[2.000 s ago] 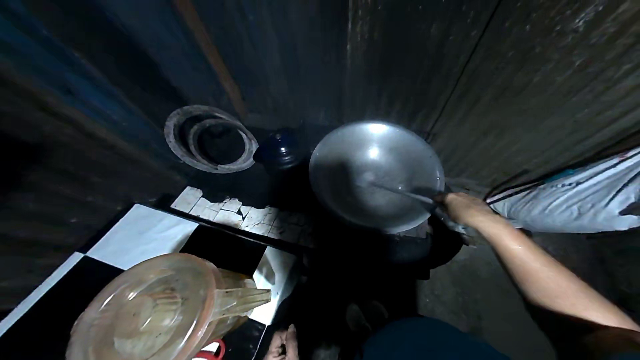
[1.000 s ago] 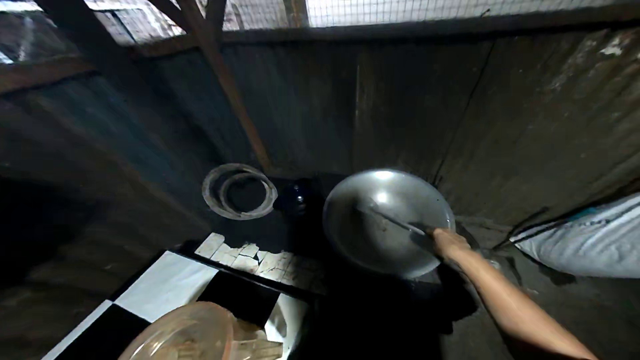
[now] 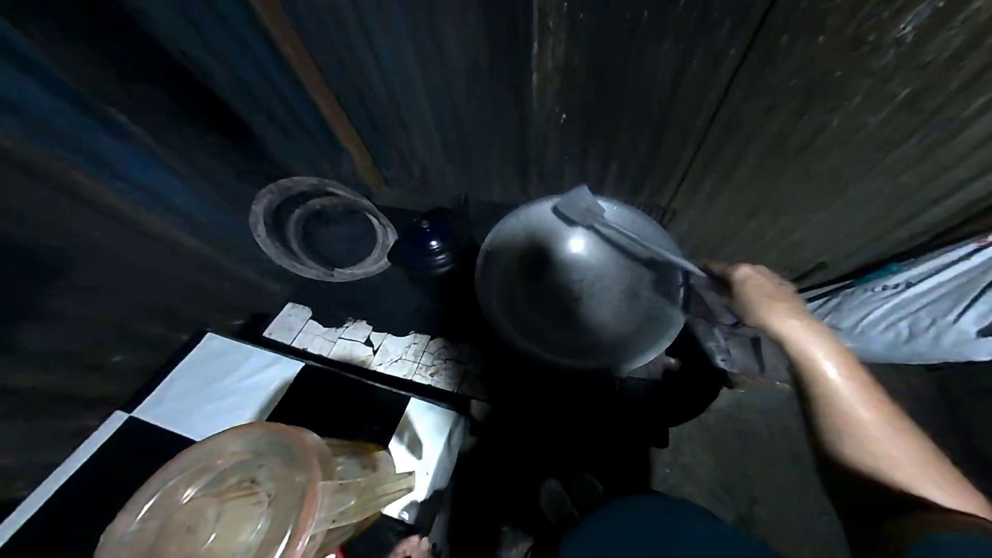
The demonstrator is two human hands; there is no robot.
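My right hand (image 3: 756,294) is closed on the handle of a metal spatula (image 3: 647,246), whose flat blade lies over the far rim of a wide metal wok (image 3: 577,302). The inside of the wok looks bare and shiny, with a dark shadow in it. At the bottom edge only the fingertips of my left hand (image 3: 412,546) show, beside the checkered table; whether they hold anything is hidden.
A lidded plastic container (image 3: 225,496) stands on the black-and-white checkered table (image 3: 221,380). Beyond are broken white tiles (image 3: 364,347), a round ring-shaped object (image 3: 267,232) and a dark blue lidded pot (image 3: 430,242). A white sack (image 3: 914,310) lies right, by the wall.
The spatula's blade has risen from inside the wok to its far rim, with my right hand still on the handle. The view tilted up, then back down.
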